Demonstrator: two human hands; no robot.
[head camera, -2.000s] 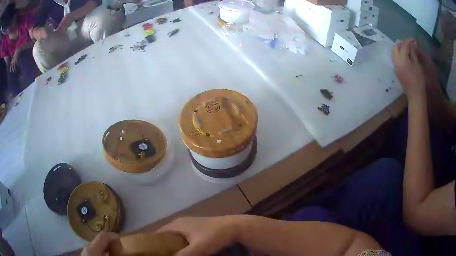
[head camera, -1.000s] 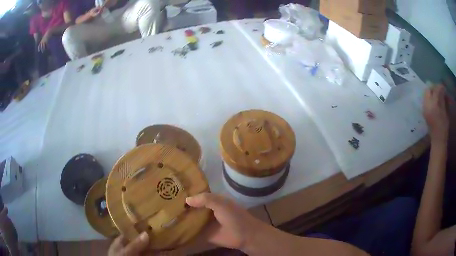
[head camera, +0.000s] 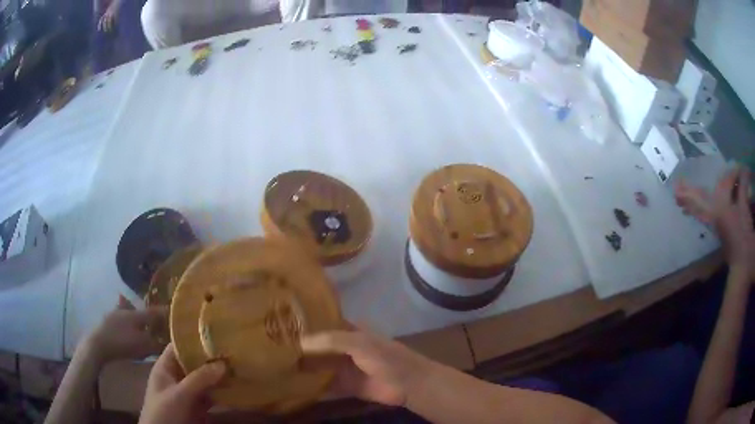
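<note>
A round wood-grain shell (head camera: 248, 319) is held up at the near table edge, outer face towards me, with a vent grille, pale curved strips and small dark holes. My left hand (head camera: 178, 389) grips its lower left rim, thumb on the face. My right hand (head camera: 360, 364) holds its right side, fingers by the grille, slightly blurred. Behind it an open wood-grain shell (head camera: 290, 195) with a black fan lies inside up on a pale support. A stack (head camera: 476, 219) of wood-grain disc, white band and dark disc stands to the right. A dark cover (head camera: 149, 240) lies at left.
Another person's hand (head camera: 124, 335) touches a partly hidden wood-grain shell (head camera: 165, 281) at left. Another person's hands (head camera: 724, 207) are at far right. White cartons (head camera: 633, 91), clear bags (head camera: 563, 74) and small dark parts (head camera: 621, 218) lie on the right; coloured clusters (head camera: 365, 35) lie at the back.
The held shell has come up from edge-on at the table edge to face me. Another person's hand has come in at the left. The view has shifted, moving the table things rightward.
</note>
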